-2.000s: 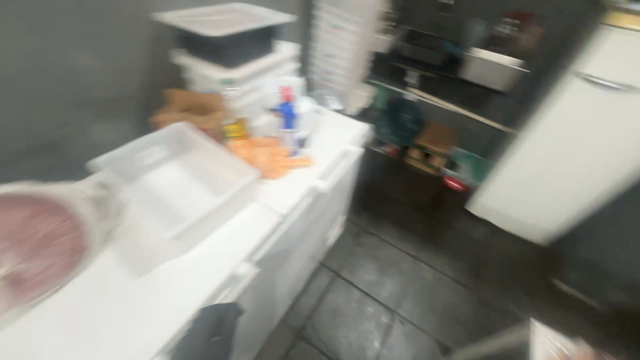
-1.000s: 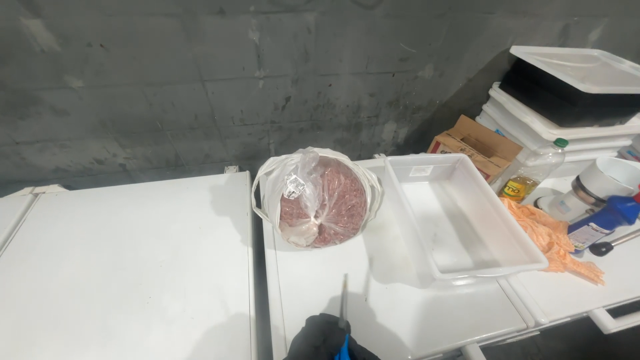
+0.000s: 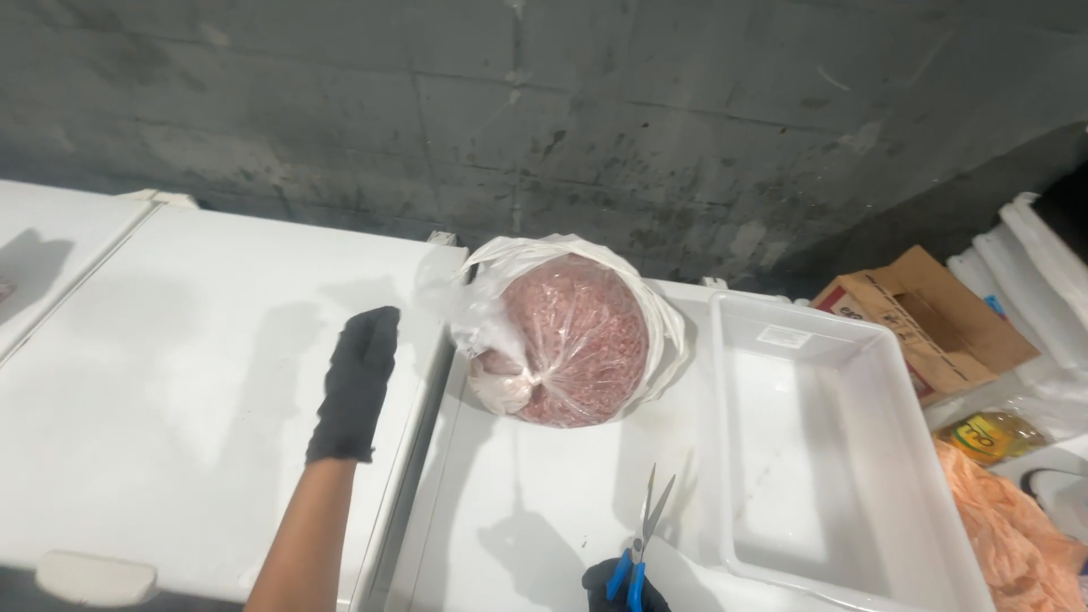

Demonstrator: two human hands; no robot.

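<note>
A knotted clear plastic bag of ground meat [image 3: 578,340] rests inside an opened white plastic bag [image 3: 667,340] on a white chest freezer lid. My left hand [image 3: 357,378], in a black glove, is over the lid to the left of the bag, with nothing visible in it; its fingers look held together. At the bottom edge my right hand [image 3: 605,586], also black-gloved, holds scissors [image 3: 639,544] by their blue handles, blades slightly parted and pointing up toward the wall. A white plastic tub [image 3: 799,578] stands right of the bag and scissors.
Another white chest freezer lid [image 3: 195,382] lies to the left, across a narrow gap. At the right are an open cardboard box [image 3: 960,314], a bottle of yellow liquid [image 3: 990,435] and an orange cloth [image 3: 1011,527]. A dark grey wall [image 3: 544,127] runs behind.
My left hand has come into view left of the bag. The scissors now show with parted blades in my right hand. The view has swung from the room toward the freezers and meat.
</note>
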